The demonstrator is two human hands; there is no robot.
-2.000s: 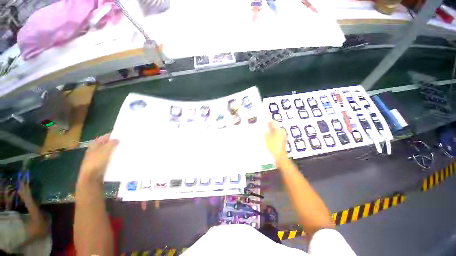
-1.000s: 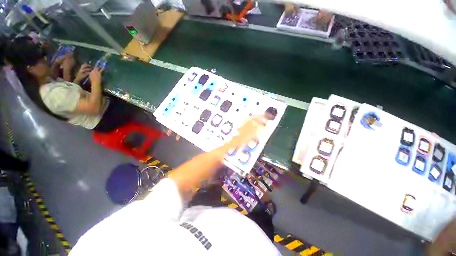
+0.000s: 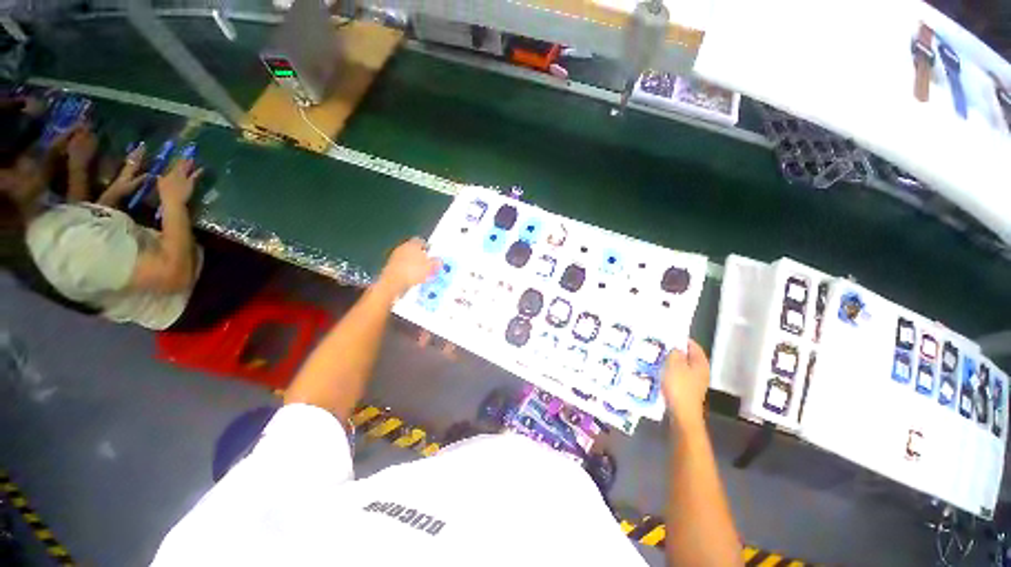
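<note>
A white foam tray [image 3: 488, 321] with rows of dark and blue watches is in front of me at the bench edge. My left hand [image 3: 410, 266] grips its left end, fingers on the rim. My right hand [image 3: 685, 382] grips its right end. Whether the tray touches the bench cannot be told. To the right, a stack of white foam trays [image 3: 854, 382] bears more watches in rows, with one blue watch [image 3: 851, 308] at its upper left.
Green bench top [image 3: 532, 144]; brown board [image 3: 360, 78] with a grey meter [image 3: 302, 61] at back left. Black component trays [image 3: 815, 150] behind. White shelf [image 3: 854, 66] overhead right, with watches. A seated person [image 3: 100, 249] at left holds blue items. Red stool [image 3: 238, 343] and dark blue seat [image 3: 242, 437] on the floor.
My left hand has come onto the watch tray's left end, and my right hand now grips its right end. The tray appears further right and lower in view.
</note>
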